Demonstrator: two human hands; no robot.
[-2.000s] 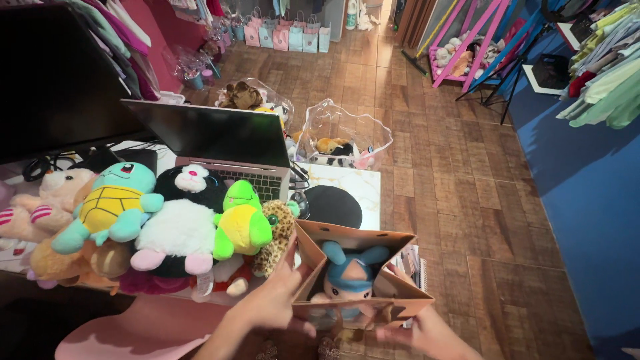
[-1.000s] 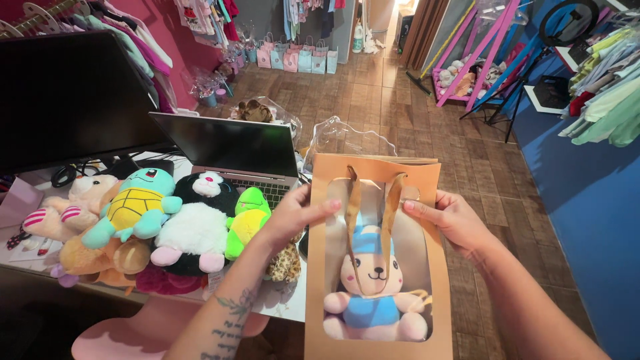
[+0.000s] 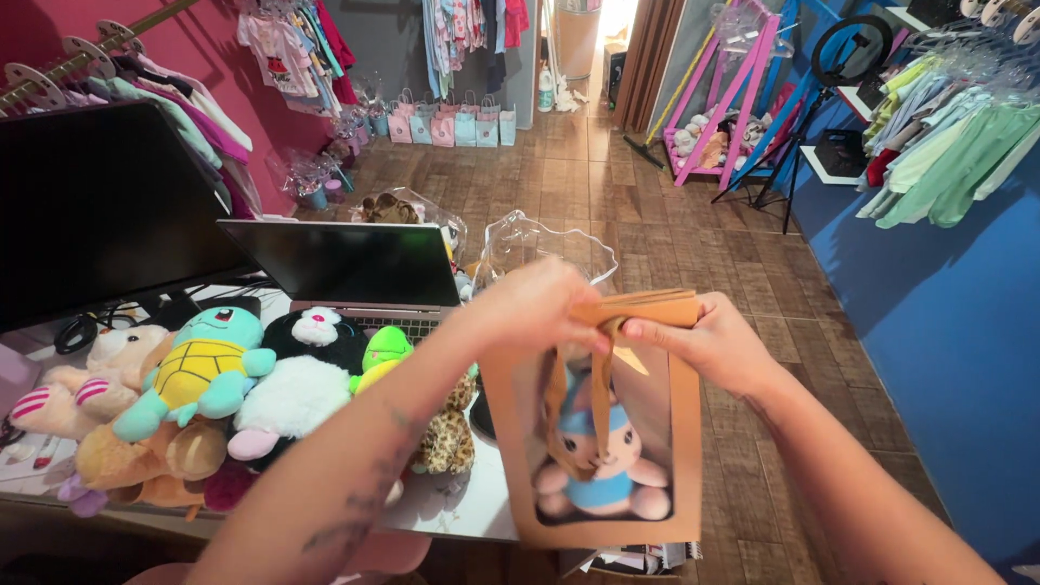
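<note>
A brown paper gift bag [image 3: 689,487] with a clear window hangs upright between my hands. Behind the window sits a plush toy [image 3: 600,487] in a blue hood and blue top. My left hand [image 3: 540,305] grips the bag's top edge from the left, its fingers partly hidden and somewhat blurred. With thumb in front, my right hand [image 3: 711,337] pinches the folded top at the right corner. Brown ribbon handles [image 3: 602,390] dangle over the window from between my hands.
On the white table [image 3: 455,508] at left lie plush toys, among them a turquoise turtle [image 3: 199,366] and a black-and-white one [image 3: 296,398], before a laptop [image 3: 341,264] and a large monitor [image 3: 106,211]. Clothes racks and a ring light on a tripod [image 3: 849,49] stand farther off.
The bag, open at the top two seconds ago with the plush inside, was then held upright by its sides. Now its top is folded over, and my hands have come closer together there.
</note>
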